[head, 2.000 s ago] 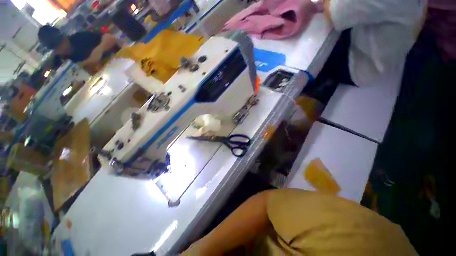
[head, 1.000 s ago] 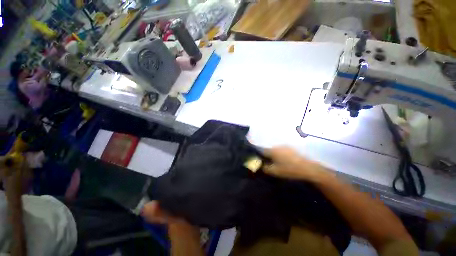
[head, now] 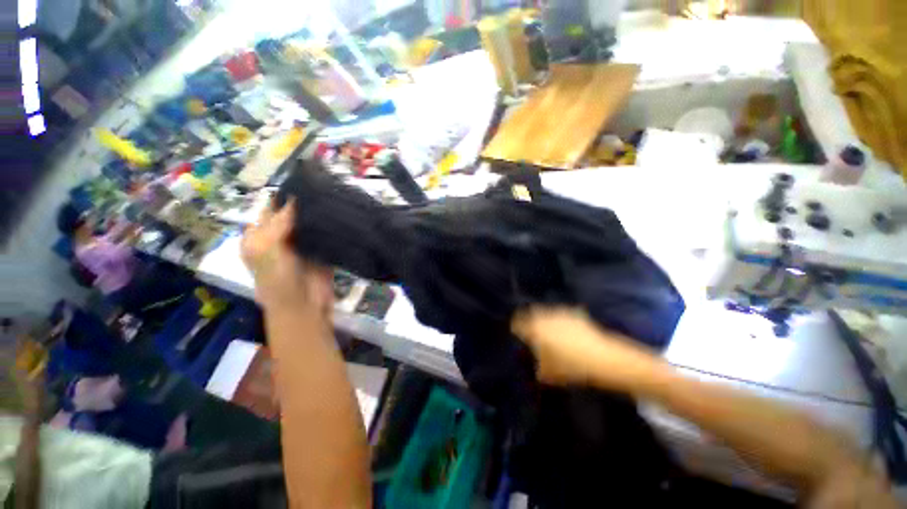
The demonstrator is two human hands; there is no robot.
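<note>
A black garment (head: 557,249) is held up in front of me, stretched from the left to the centre over the white table and hanging down towards my lap. A small pale label or badge shows at its top edge. My left hand (head: 283,249) grips its left end, raised. My right hand (head: 562,343) is blurred and holds the garment near its middle; some fingers are hidden in the cloth.
A white sewing machine (head: 825,234) stands at the right, with black-handled shears (head: 875,388) near it. A teal basket (head: 438,452) is below the table edge. A wooden board (head: 567,114) lies behind. Mustard cloth (head: 865,80) is at the upper right. A person's pale clothing (head: 80,467) shows lower left.
The black garment has been raised and spread out from a bundle near the table edge. My left hand has moved up with its end. The view has shifted.
</note>
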